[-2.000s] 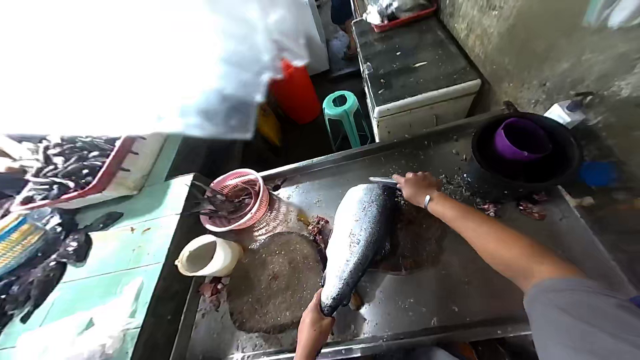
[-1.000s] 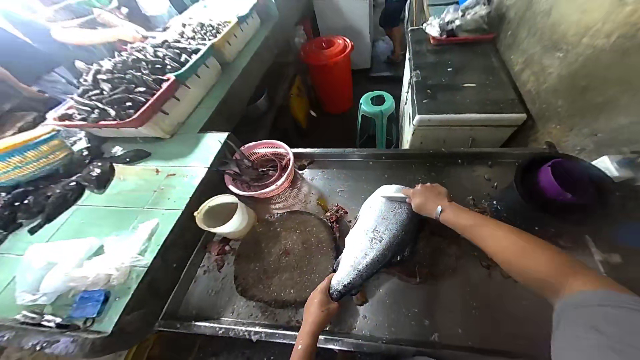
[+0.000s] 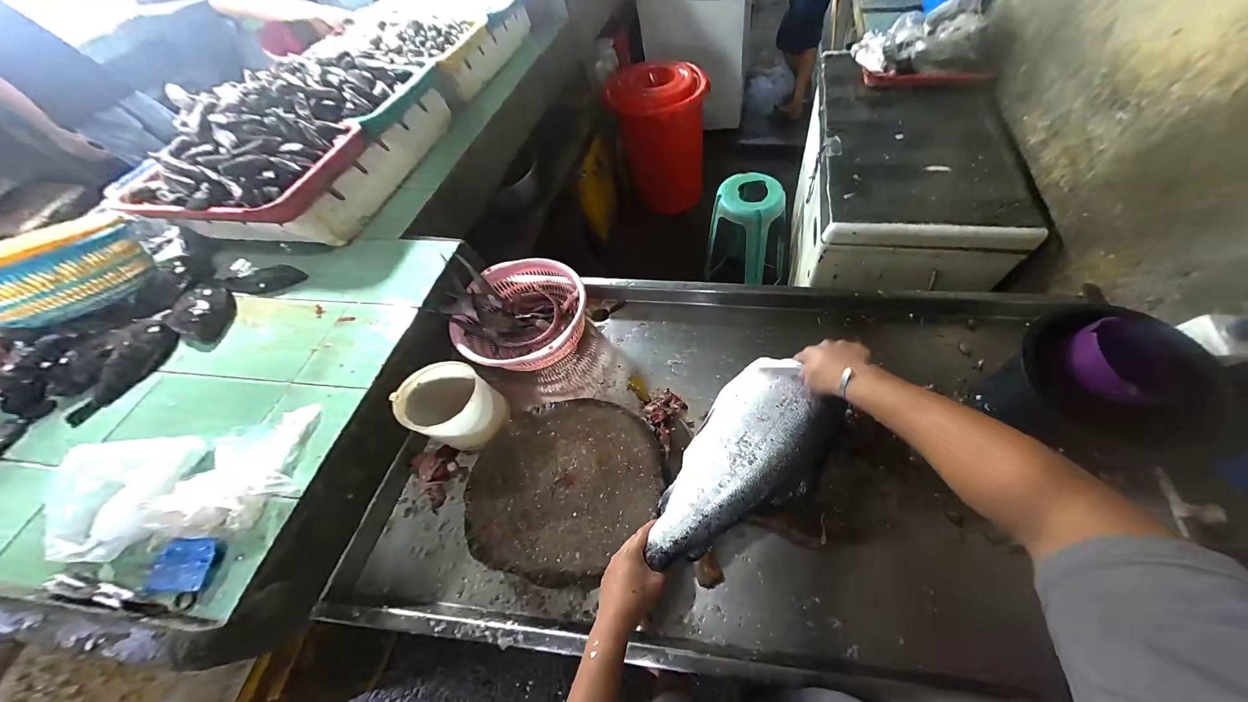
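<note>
A large silvery, dark-backed fish (image 3: 746, 444) lies slanting on the wet metal work table (image 3: 916, 595), partly over dark reddish matter. My left hand (image 3: 629, 580) grips its narrow lower end. My right hand (image 3: 834, 366) is closed at the wide upper end, its wrist in a pale band; a flat pale tool (image 3: 778, 365) shows at its fingers, mostly hidden or blurred against the fish. Left of the fish sits a round, worn chopping block (image 3: 565, 492), with reddish scraps (image 3: 665, 409) between them.
A pink basket (image 3: 517, 312) of fish parts and a cream plastic container (image 3: 448, 405) stand behind the block. A dark basin (image 3: 1033, 361) holds a purple vessel (image 3: 1107, 361). The green tiled counter (image 3: 253, 336) bears plastic bags and crates of dark shellfish or fish. A green stool (image 3: 749, 210) stands beyond.
The view has shifted, and a white blurred sheet that covered the upper left is gone from it. The right hand has moved slightly along the fish's upper end; the left hand keeps its grip.
</note>
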